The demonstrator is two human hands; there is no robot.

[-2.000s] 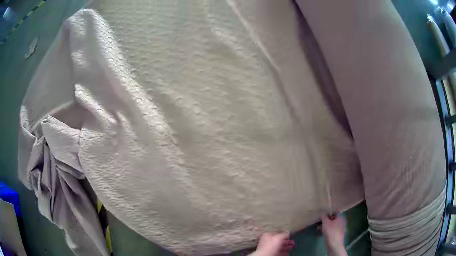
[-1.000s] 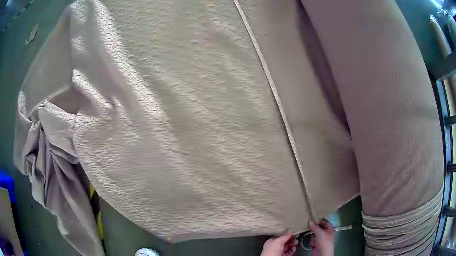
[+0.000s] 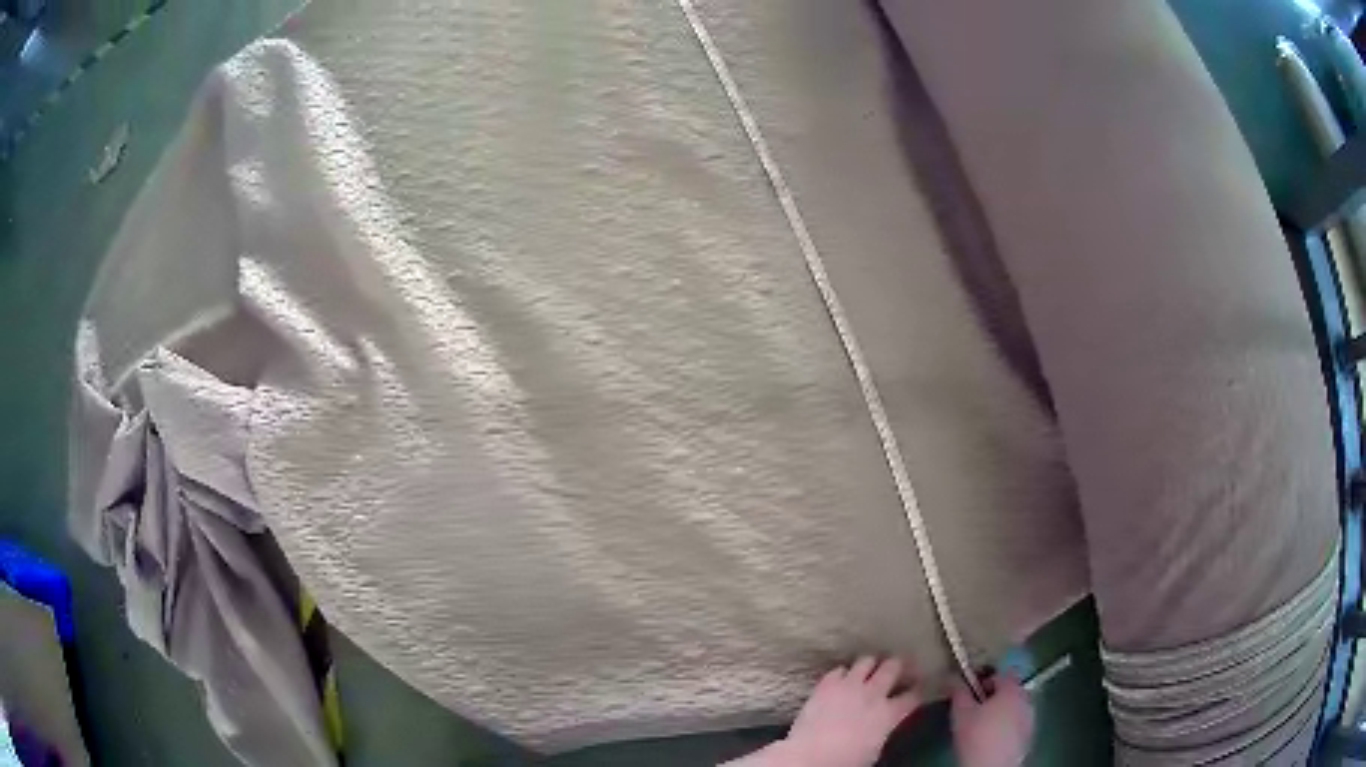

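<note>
A beige-brown textured cloth [image 3: 599,420] lies spread across the middle of the view, bunched into folds at the left. A thin pale tape measure [image 3: 854,348] runs over it from the top down to its near edge. My right hand [image 3: 995,725] holds the tape's near end at the cloth's edge; a short pale strip sticks out to its right. My left hand [image 3: 854,710] lies on the near edge of the cloth, just left of the right hand, fingers bent; whether it grips the edge is hard to tell.
A thick beige-brown fabric roll [image 3: 1184,330] lies along the right, wrinkled at its near end. Grey metal bars [image 3: 1338,360] and pale rolls stand beyond it at the right rim. A blue object [image 3: 36,581] is at the lower left. Green floor [image 3: 90,247] shows around the cloth.
The tape, blurred two seconds ago, now lies sharp and straight. My left hand has moved from below the cloth edge onto it. My right hand has shifted slightly right and down since one second ago.
</note>
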